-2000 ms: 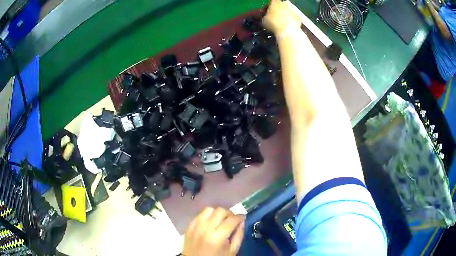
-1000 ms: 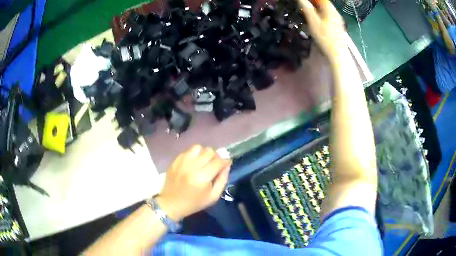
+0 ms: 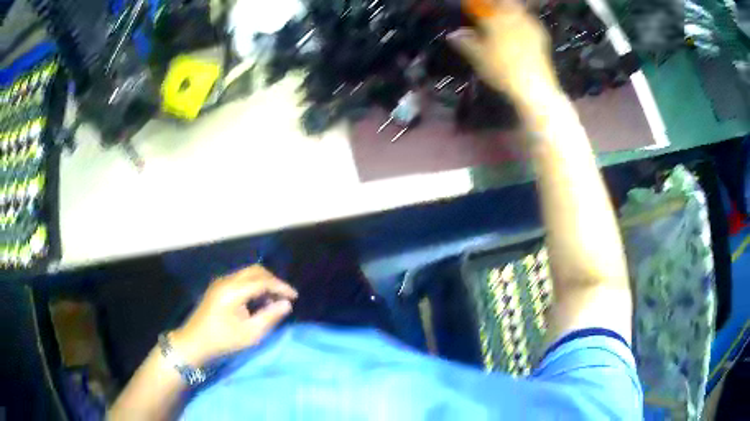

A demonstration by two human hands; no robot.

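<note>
The frame is motion-blurred. A heap of black plug housings [image 3: 362,62] lies at the top middle, partly on a brown-red mat [image 3: 444,148]. My right hand [image 3: 506,49] is over the right part of the heap, fingers spread, with an orange finger cot [image 3: 479,8] on one finger; whether its fingers touch a housing cannot be told. My left hand [image 3: 238,308] is below the bench edge near my lap, fingers curled, with a metal band at the wrist; I cannot tell whether it holds anything.
A pale board [image 3: 206,181] lies at the front of the bench. A yellow sponge [image 3: 190,86] is behind it. A tray of circuit boards [image 3: 23,164] is at far left. A parts bin of boards [image 3: 514,300] is beside my lap, and a greenish translucent bag [image 3: 674,288] is at right.
The view has turned left and down. My left hand has moved from the mat's front edge down to my lap. My right hand has moved from the mat's far right edge back over the heap.
</note>
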